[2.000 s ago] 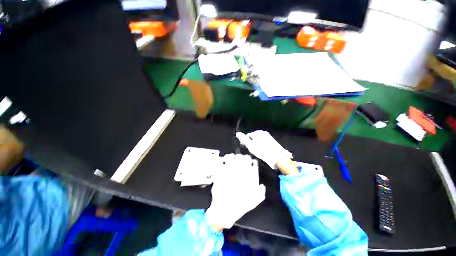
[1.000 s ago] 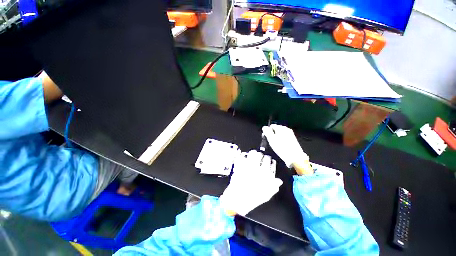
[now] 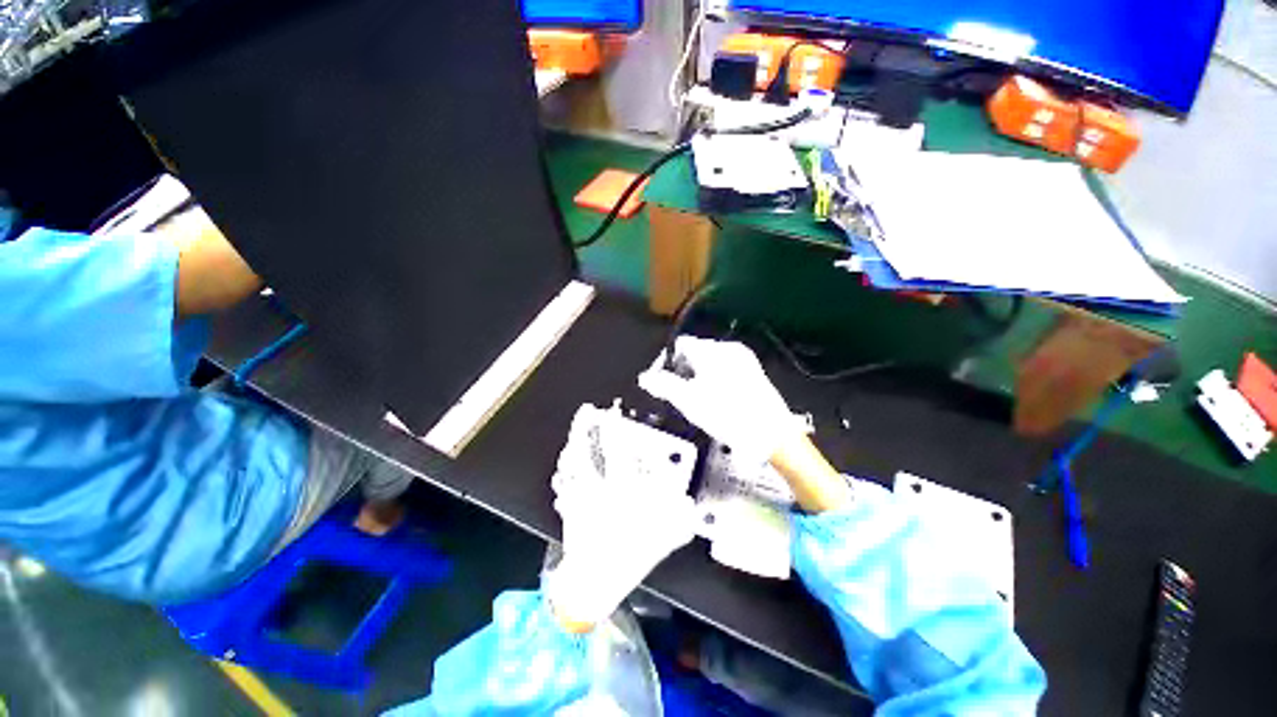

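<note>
Flat white square boxes with dark corner spots lie in a row on the black mat. My left hand (image 3: 609, 525), in a white glove, rests on the left white box (image 3: 654, 455), with fingers spread over its left part. My right hand (image 3: 726, 399), also gloved, is behind that box with fingertips closed on a small dark plug (image 3: 682, 367) with a thin black cord. A middle white box (image 3: 749, 535) lies partly under my right wrist. A right white box (image 3: 971, 539) is partly behind my right sleeve.
A black remote control (image 3: 1168, 642) and blue pen (image 3: 1074, 521) lie at right. A green shelf holds papers (image 3: 994, 224) and a white-topped box (image 3: 749, 164). A monitor (image 3: 1008, 42) shows blue. A black partition (image 3: 378, 210) stands at left, with a person in a blue sleeve (image 3: 91, 301) beyond.
My left hand has moved left onto the left box, uncovering the middle one. My right hand has shifted left to behind the left box. The camera view has also shifted.
</note>
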